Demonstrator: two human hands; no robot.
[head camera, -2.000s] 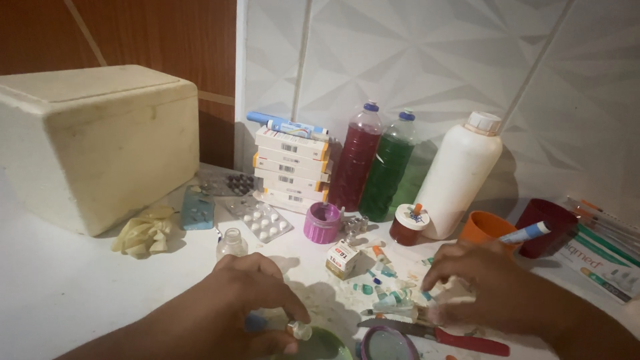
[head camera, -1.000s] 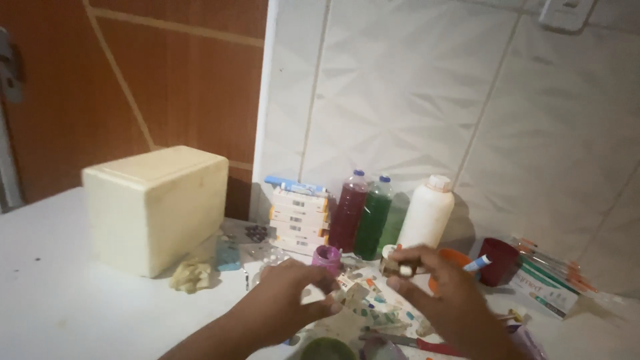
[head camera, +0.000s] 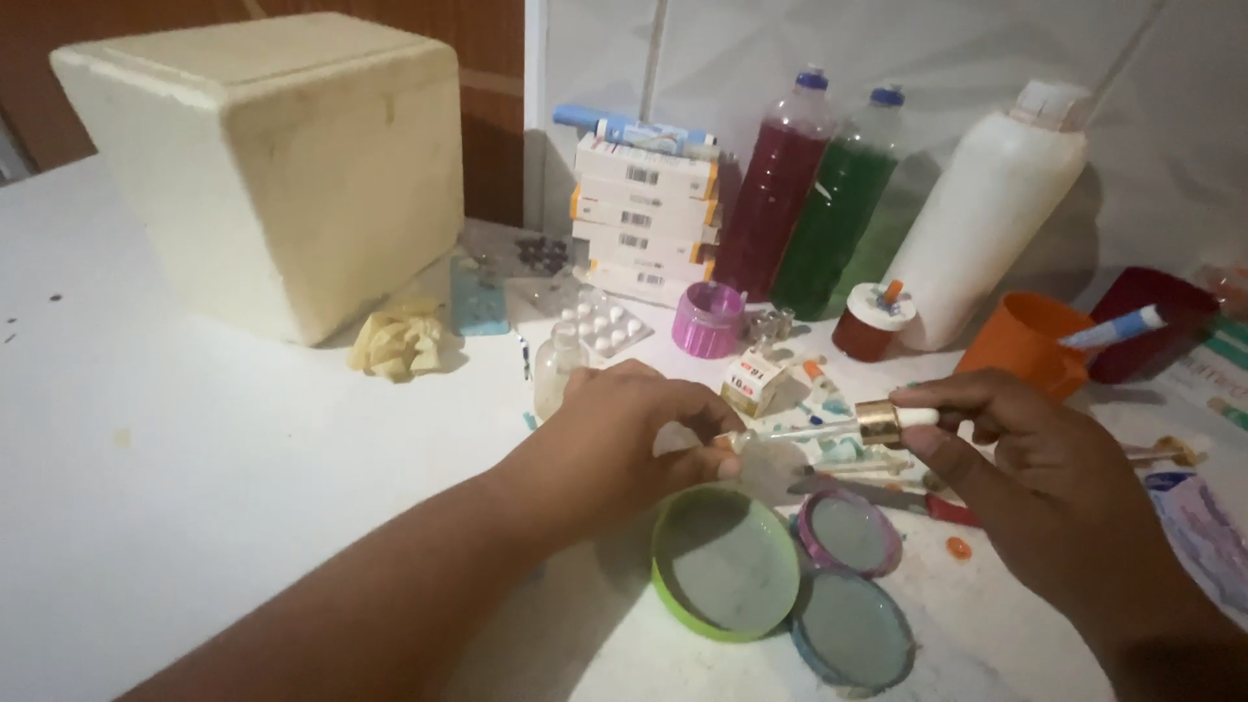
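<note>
My right hand (head camera: 1014, 478) pinches the white bulb of a glass dropper with a gold collar (head camera: 879, 422). Its glass tube points left toward the fingertips of my left hand (head camera: 643, 439). Those fingers are closed on a small clear glass vial (head camera: 746, 448), partly hidden, at the dropper's tip. Below the hands lie a green-rimmed round lid (head camera: 726, 564), a purple-rimmed lid (head camera: 848, 531) and a blue-rimmed lid (head camera: 853, 632), each holding greyish material. Just behind my left hand stands a clear glass bottle (head camera: 559, 370). A small printed carton (head camera: 753, 382) sits behind the vial.
A foam box (head camera: 341, 185) stands at the left, beside a crumpled yellowish glove (head camera: 398, 341). Behind are stacked medicine boxes (head camera: 643, 214), a red-liquid bottle (head camera: 775, 195), a green-liquid bottle (head camera: 834, 214), a white bottle (head camera: 994, 214) and an orange cup (head camera: 1024, 341). A red-handled knife (head camera: 951, 509) lies amid scraps.
My right hand, low over the scraps two seconds ago, is now raised and holds the dropper level toward my left hand. The view has shifted.
</note>
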